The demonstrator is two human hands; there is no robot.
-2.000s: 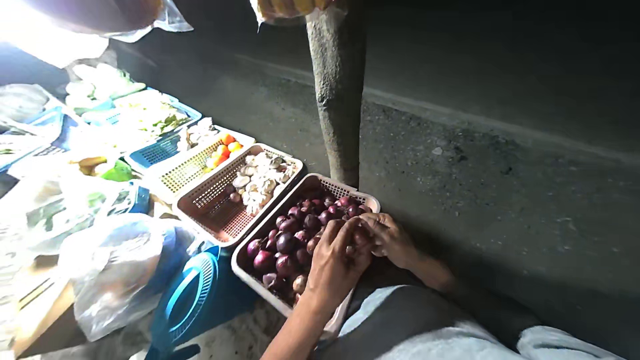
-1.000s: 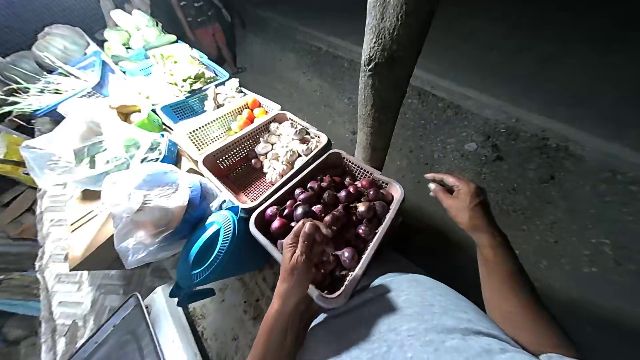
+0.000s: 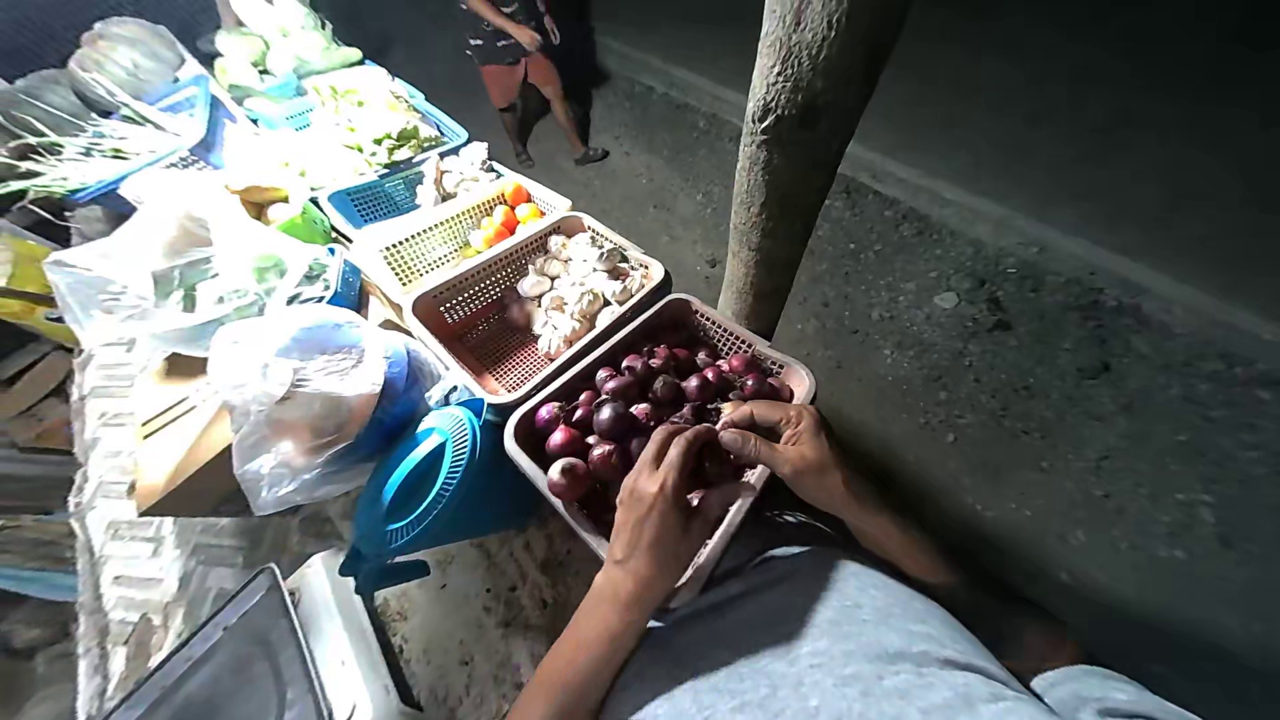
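Red onions [image 3: 613,420] fill much of a pinkish plastic basket [image 3: 530,440] right in front of me. Over the basket's near part, my left hand [image 3: 665,500] bends its fingers around what looks like a red onion, mostly hidden by the fingers. My right hand [image 3: 785,445] meets it from the right, thumb and forefinger pinched together at that onion's top; whether a bit of skin lies between them is too small to tell. Beyond the onions, garlic bulbs [image 3: 580,290] lie in the right part of a reddish-brown basket [image 3: 420,310].
A wooden post [image 3: 790,150] rises just behind the onion basket. To the left are a blue plastic pitcher [image 3: 430,480], clear plastic bags [image 3: 300,400], a metal tray [image 3: 230,660], orange tomatoes [image 3: 510,215] in a basket and leafy vegetables [image 3: 370,120]. A person [image 3: 525,70] stands beyond.
My right hand has come back from out at the right to the basket, beside my left hand. The standing person now shows more fully. The view has shifted.
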